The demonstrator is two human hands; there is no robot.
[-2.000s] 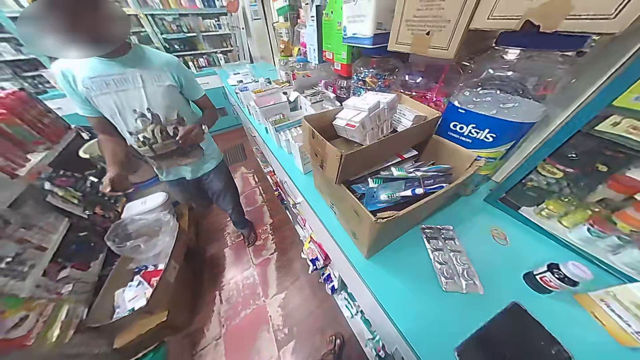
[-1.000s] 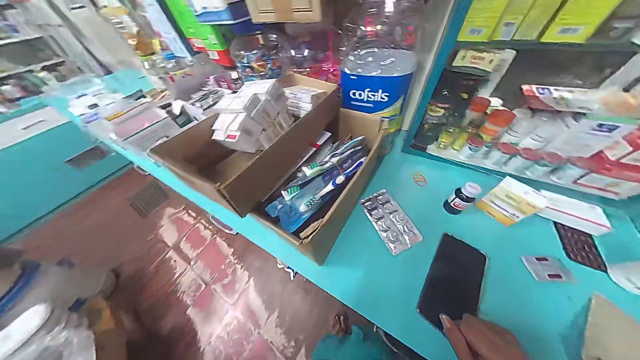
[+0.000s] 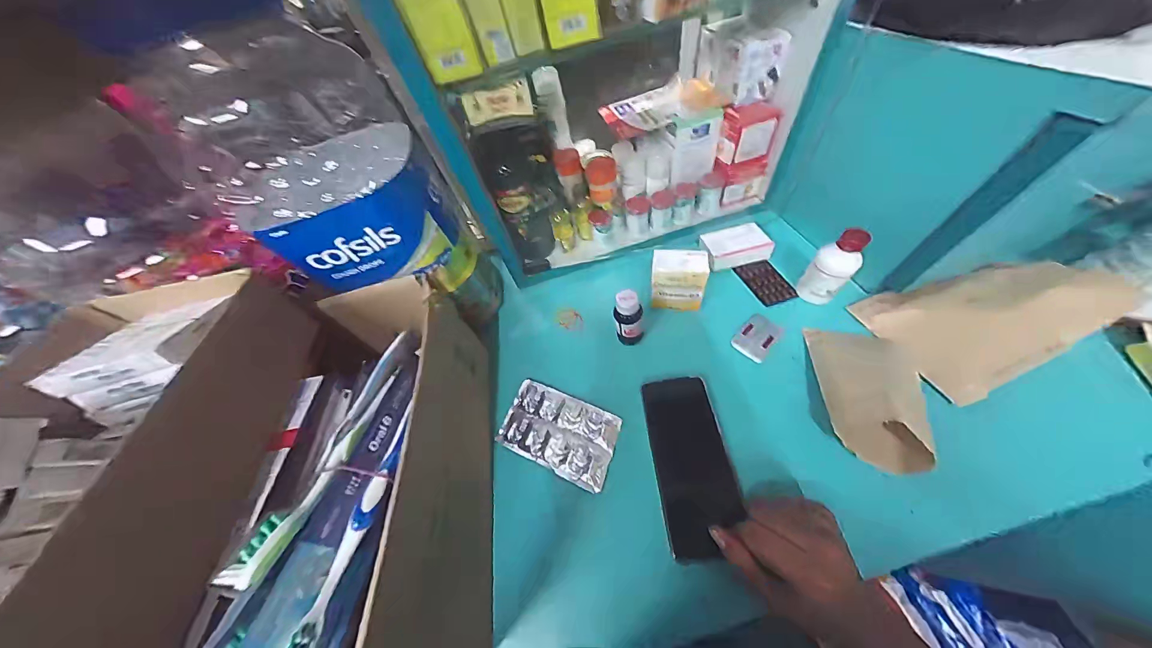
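Observation:
A black smartphone [image 3: 693, 468] lies on the teal counter [image 3: 585, 549]. My right hand [image 3: 792, 549] comes in from the lower right and holds the phone by its lower right edge, with one fingertip over the screen. Left of the phone is a silver blister pack of tablets [image 3: 560, 435]. Beyond it stand a small dark bottle with a white cap [image 3: 628, 318] and a yellow and white carton [image 3: 679, 280]. A smaller silver blister piece [image 3: 757, 338] lies to the right. My left hand is out of view.
At left, a cardboard box [image 3: 445, 477] holds packaged toothbrushes [image 3: 333, 504], with a plastic jar [image 3: 360, 216] behind. Brown paper pieces [image 3: 868, 396], a white bottle with a red cap [image 3: 832, 266] and a dark blister strip [image 3: 765, 283] are at right. A stocked glass-fronted cabinet [image 3: 621, 180] stands behind.
The view has swung right and down to the counter. My right hand, unseen two seconds ago, came to the phone's lower edge one second ago and is still there.

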